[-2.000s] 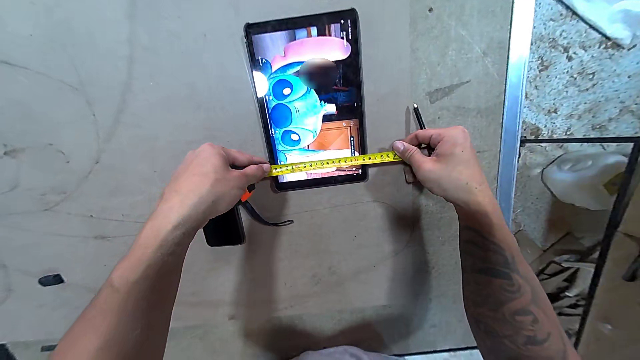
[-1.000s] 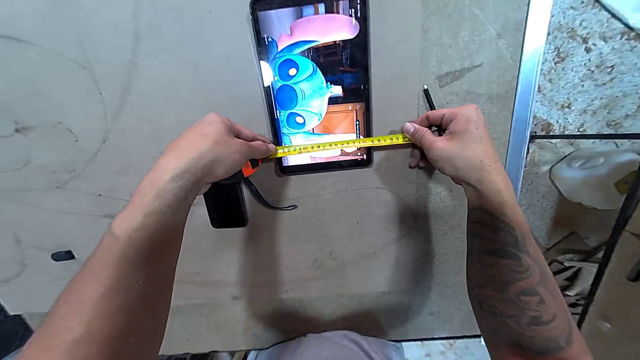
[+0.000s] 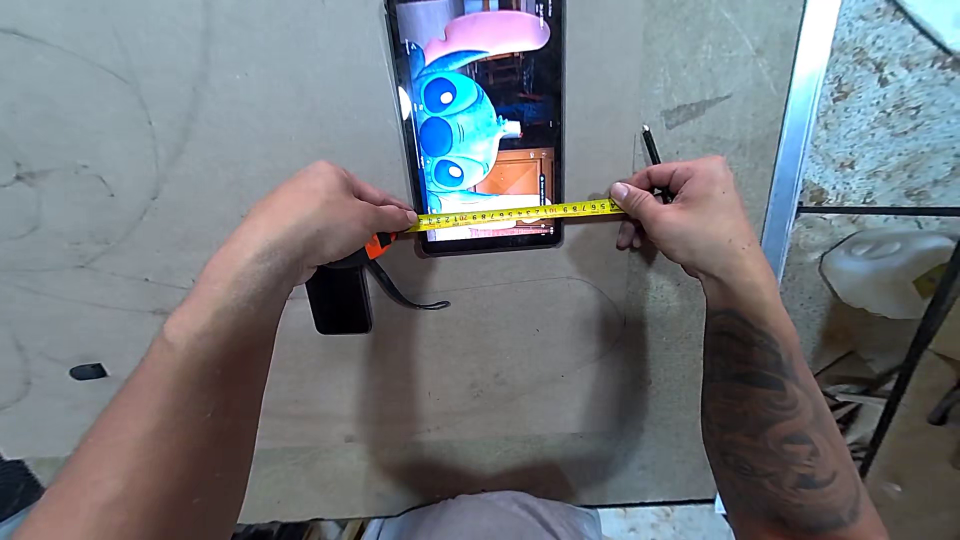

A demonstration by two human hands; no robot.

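Observation:
A yellow tape measure blade (image 3: pixel 517 215) stretches across the lower part of a tablet (image 3: pixel 480 127), whose lit screen shows a blue cartoon creature with a pink ear. My left hand (image 3: pixel 330 217) grips the blade near its orange and black case, which is mostly hidden under the palm; a black wrist strap hangs from it. My right hand (image 3: pixel 679 210) pinches the blade right of the tablet, and a dark pen or pencil (image 3: pixel 650 144) sticks up from between its fingers. Just below my left hand lies a black phone (image 3: pixel 339 300).
Curved marks cover the grey-brown work surface (image 3: pixel 510 360). A small dark oval (image 3: pixel 88 371) sits at the left. A metal strip (image 3: pixel 802 135) runs along the right edge; beyond it are a speckled floor, a translucent plastic container (image 3: pixel 885 270) and scraps.
The blade remains stretched over the tablet between both hands. The view has shifted somewhat, and the tablet's top edge is now cut off.

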